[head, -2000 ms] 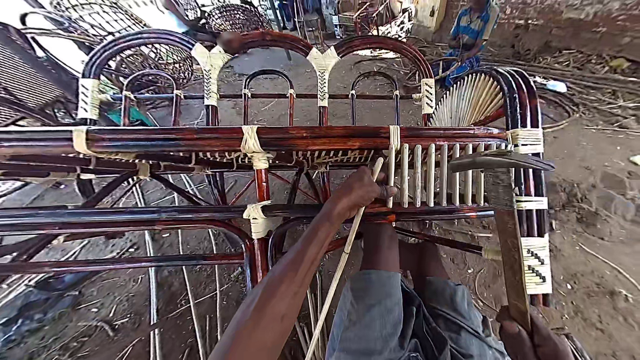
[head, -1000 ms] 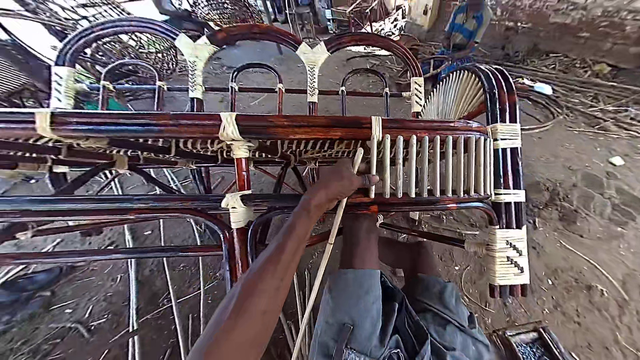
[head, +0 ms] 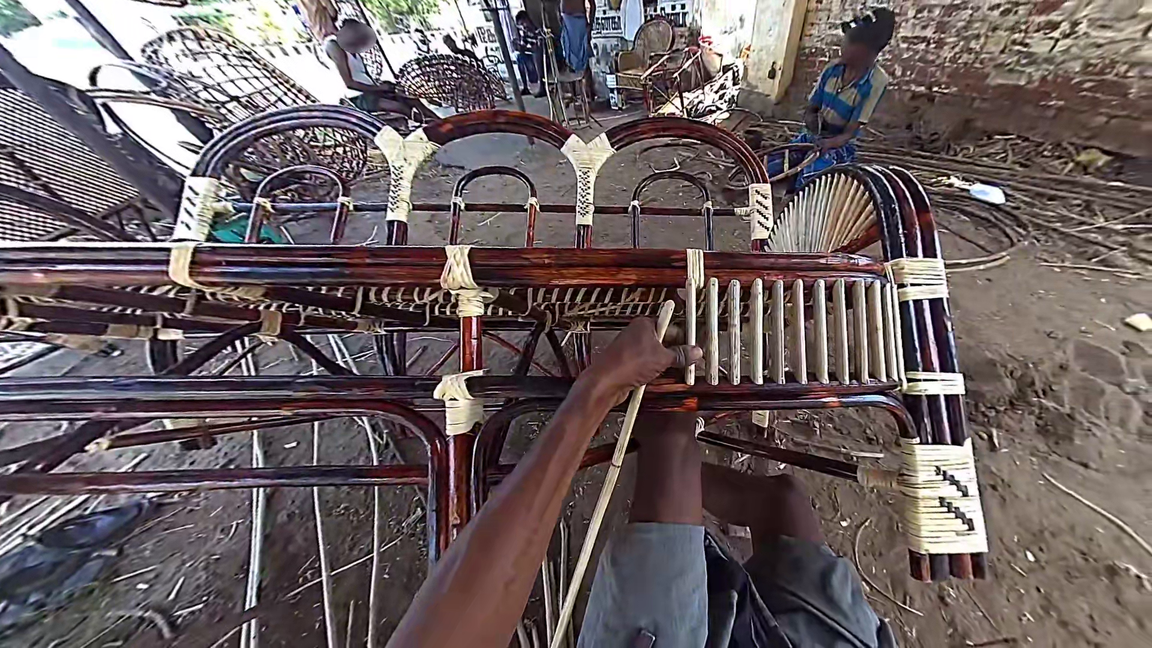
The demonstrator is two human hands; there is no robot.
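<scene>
My left hand [head: 641, 355] is closed around a long pale cane stick [head: 605, 486], near its top end, with the thumb at the leftmost of several short pale slats [head: 734, 331]. Those slats stand upright between two dark polished rails of a cane furniture frame [head: 576, 266]. Pale cane bindings wrap its joints, such as the one on the upper rail [head: 459, 268] and the patterned one at the lower right corner [head: 943, 497]. A fan of pale strips [head: 823, 216] fills the curved end. My right hand is out of view.
Long canes [head: 256, 540] lie on the dirt ground below the frame. One person [head: 841, 99] sits at the back right beside coiled cane [head: 981, 243]; another [head: 360, 72] sits at the back left near woven furniture frames [head: 225, 81]. A brick wall [head: 981, 72] stands at right.
Two seconds ago my right hand held a hammer at the lower right; hand and hammer are now out of view. My left hand stays on the stick beside the slats.
</scene>
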